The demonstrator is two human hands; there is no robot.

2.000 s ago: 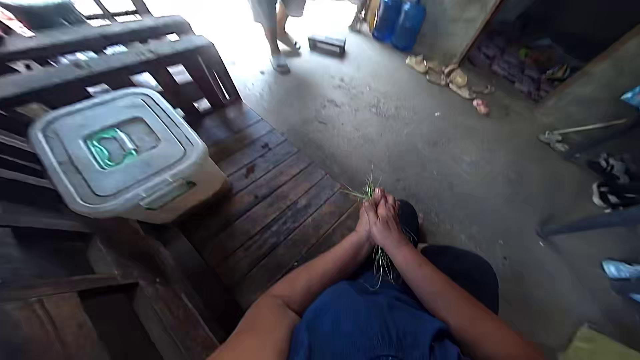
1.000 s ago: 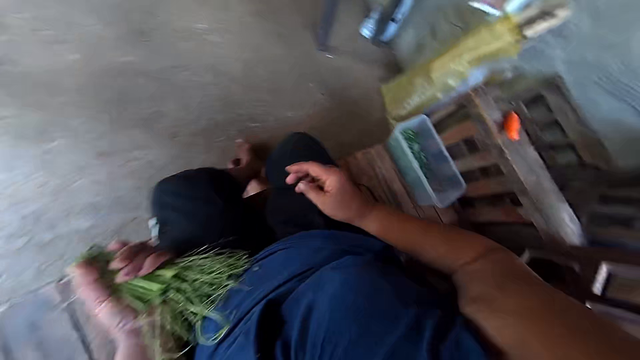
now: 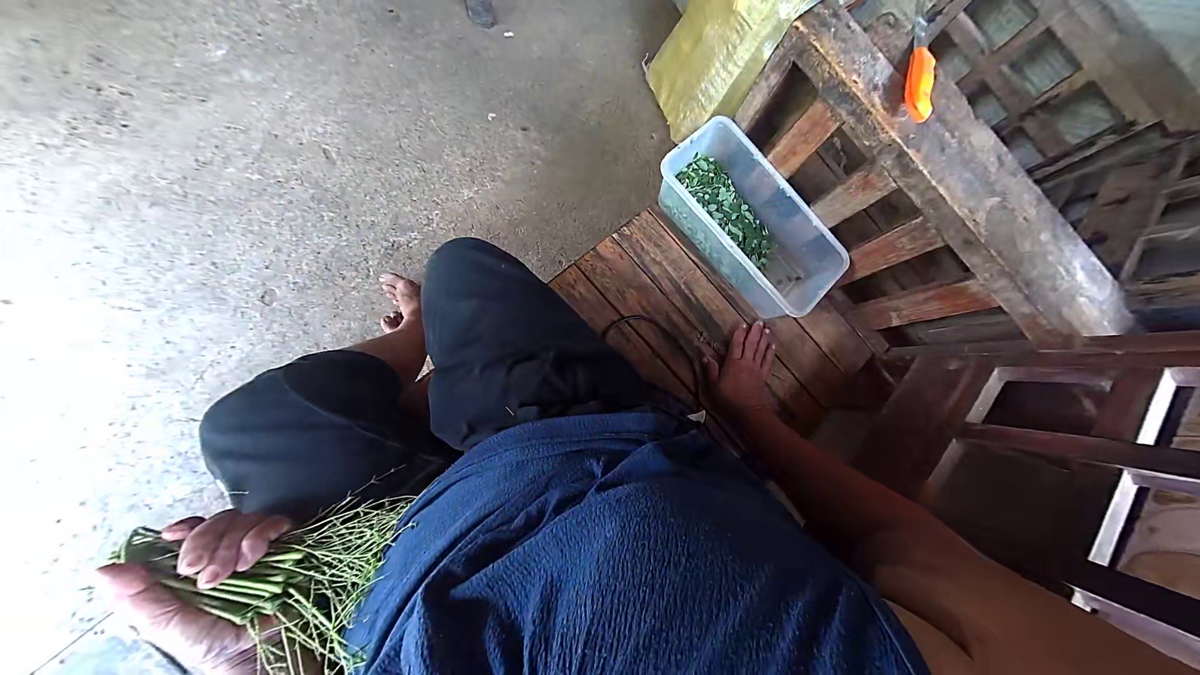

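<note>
My left hand point(image 3: 211, 572), at the lower left beside my thigh, is closed around a thick bundle of thin green stems point(image 3: 309, 572); their straggly ends spread toward my blue shirt. On the right, my right hand point(image 3: 745, 366) rests palm down on the wooden slatted bench point(image 3: 623, 305), fingers a little apart, nothing seen in it. A thin dark cord point(image 3: 661, 328) lies next to it. Just beyond those fingertips stands a clear plastic container point(image 3: 816, 253) with small green leaves point(image 3: 722, 202) in one end.
The bench's wooden armrest point(image 3: 984, 197) runs along the right side, with an orange-handled tool point(image 3: 920, 84) on it. A yellow woven sack point(image 3: 722, 61) stands behind the container. Concrete floor point(image 3: 309, 159) lies beyond my knees, and my bare foot point(image 3: 403, 300) shows there.
My right hand has come down from in front of my lap onto the bench. The left keeps hold of the stems; two seconds ago both hands were together at them. The view has swung strongly.
</note>
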